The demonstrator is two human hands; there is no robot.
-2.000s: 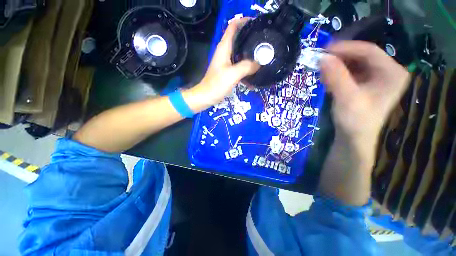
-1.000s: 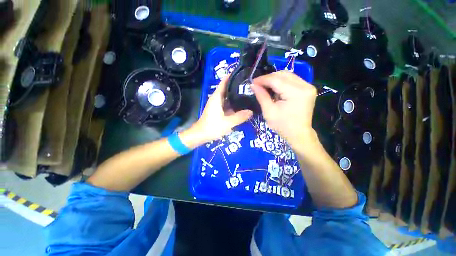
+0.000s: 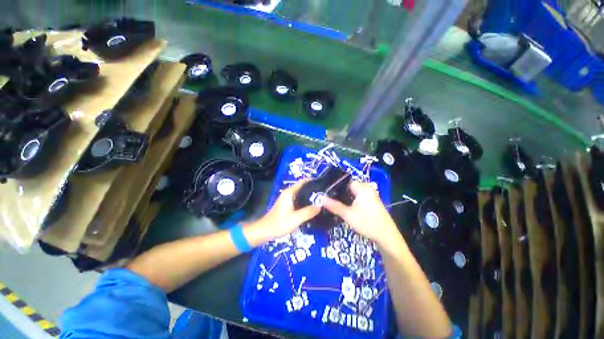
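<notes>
A black round housing (image 3: 326,182) is held over the upper part of the blue tray (image 3: 255,301). My left hand (image 3: 286,215) grips its left side, with the thumb on the front. My right hand (image 3: 363,210) is on its right side, with the thumb near the centre. A small white wired board (image 3: 318,198) sits at the housing's centre between my thumbs, and a thin reddish wire runs up from it. Many more white wired boards (image 3: 349,289) lie tangled in the tray. A light blue band is on my left wrist.
Black housings (image 3: 225,187) lie left of the tray, and others (image 3: 432,220) lie right of it. Cardboard sheets (image 3: 126,192) with housings stand at both sides. A blue strip (image 3: 286,124) and a slanting grey post (image 3: 405,69) are beyond the tray. Blue bins (image 3: 553,49) are at the far right.
The view has tilted up, showing more bench beyond. My right hand has come from the tray's right side to the housing, and a white board now covers the housing's centre.
</notes>
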